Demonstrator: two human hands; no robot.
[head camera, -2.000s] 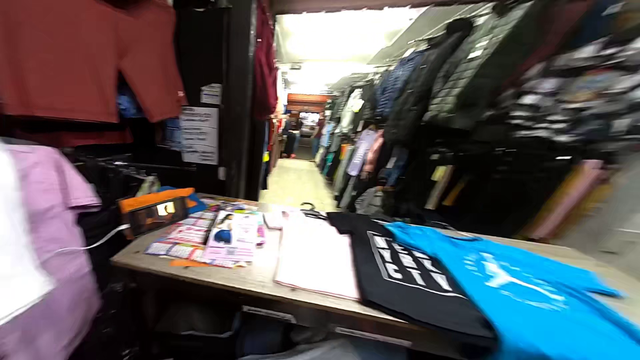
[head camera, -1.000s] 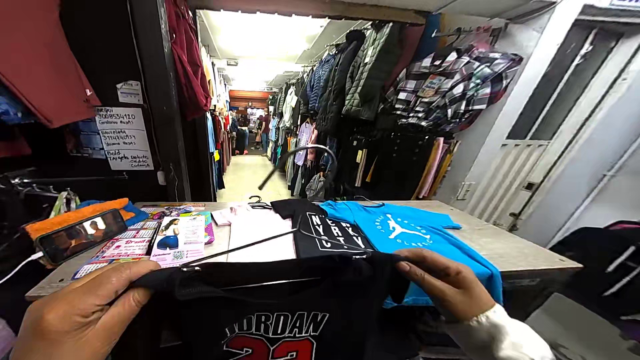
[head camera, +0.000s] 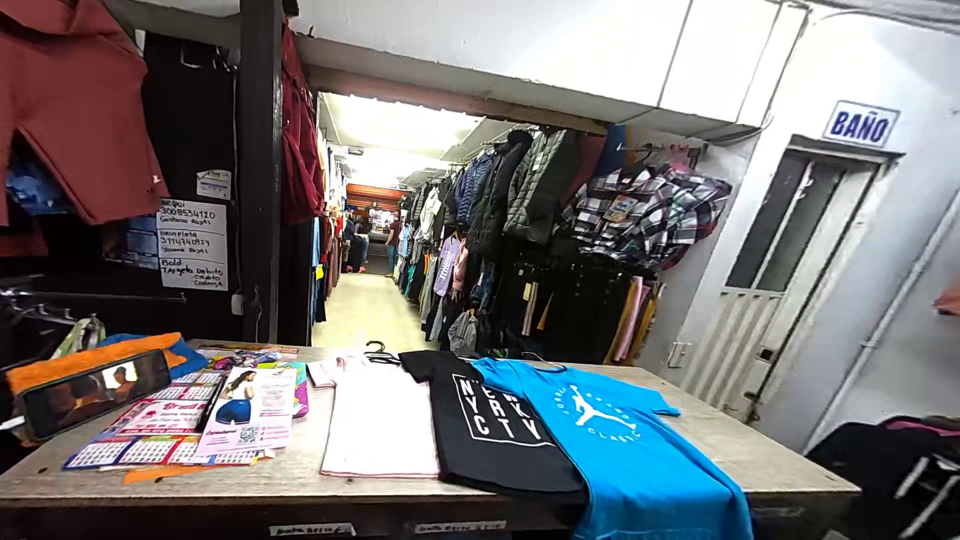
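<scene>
Neither of my hands shows clearly in the head view; a small blurred skin-toned patch at the right edge cannot be made out. Three T-shirts lie side by side on the wooden counter (head camera: 757, 457): a white one (head camera: 382, 427) at the middle, a black one with white print (head camera: 499, 427) partly beside it, and a bright blue one (head camera: 637, 450) whose hem hangs over the front edge. Hanger hooks stick out at the necks of the shirts. The black shirt with red print seen before is out of view.
A phone (head camera: 94, 394) leans on orange cloth (head camera: 112, 352) at the left, beside calendar sheets (head camera: 120, 450) and a flyer (head camera: 251, 412). Beyond the counter runs an aisle (head camera: 369, 311) with hanging jackets (head camera: 491, 195). A metal door (head camera: 787, 300) stands right; dark clothing (head camera: 862, 457) lies lower right.
One second ago both my hands held a black shirt with red print on a hanger in front of the counter; hands and shirt have left the view. The three shirts remain on the counter.
</scene>
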